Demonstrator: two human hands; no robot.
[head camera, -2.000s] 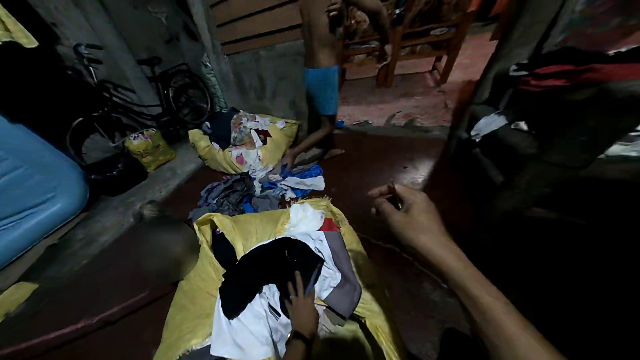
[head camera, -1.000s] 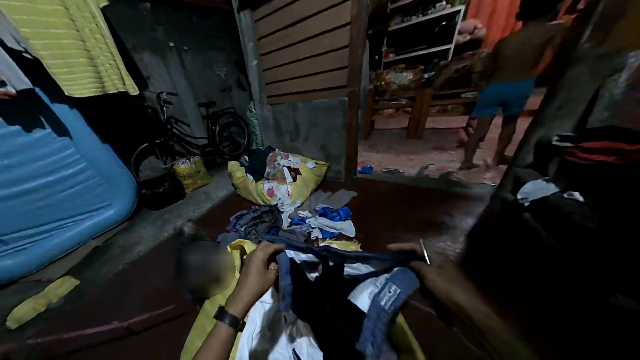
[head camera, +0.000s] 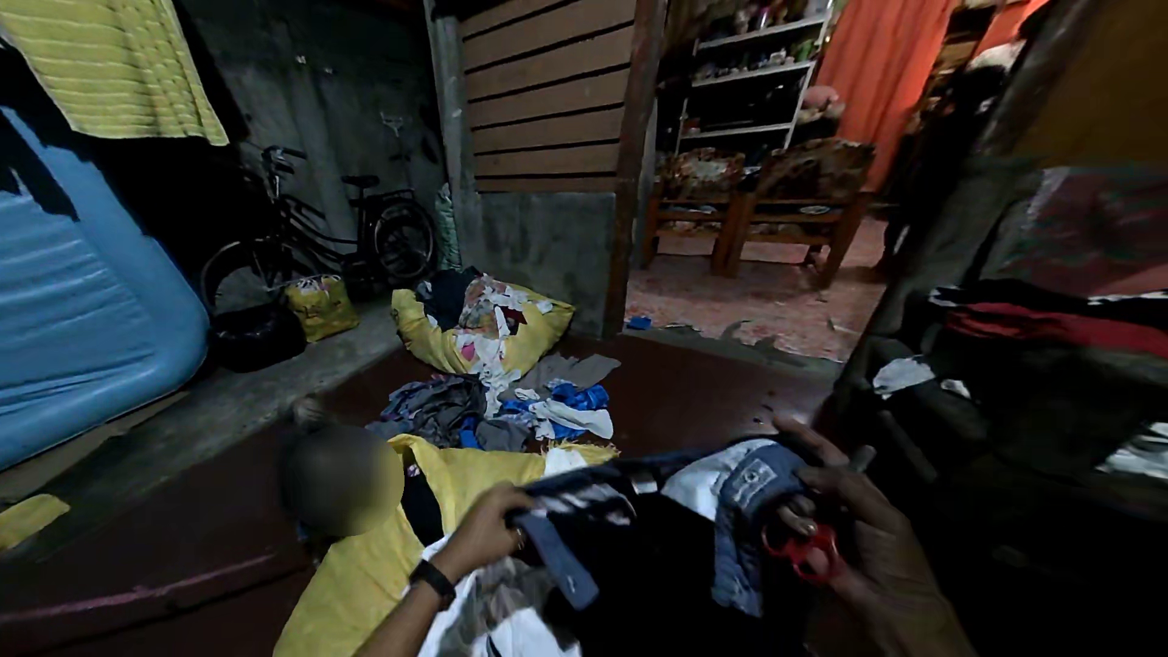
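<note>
A dark garment with a blue-grey inner band (head camera: 753, 488) is stretched between my hands above a yellow sack (head camera: 351, 584). My left hand (head camera: 484, 538), with a black band on its wrist, grips the garment's edge beside a hanging blue-grey flap (head camera: 558, 561). Around the garment's other end is my right hand (head camera: 853, 520), which also holds small scissors with red handles (head camera: 808, 550); their blades are mostly hidden. White and grey cloth (head camera: 520, 620) lies on the sack below. The garment's lower part merges into shadow.
Loose clothes (head camera: 447, 411) lie on the floor ahead, against a second yellow sack (head camera: 415, 328) filled with cloth. Close by on the left is a person's blurred head (head camera: 342, 479). Further back stand a bicycle (head camera: 319, 228) and wooden chairs (head camera: 803, 210); a blue inflated item (head camera: 91, 301) is at left.
Both hands now hold the garment up; two seconds ago my left hand lay on dark cloth and my right was raised apart. The person in blue shorts walked through the doorway and is out of sight.
</note>
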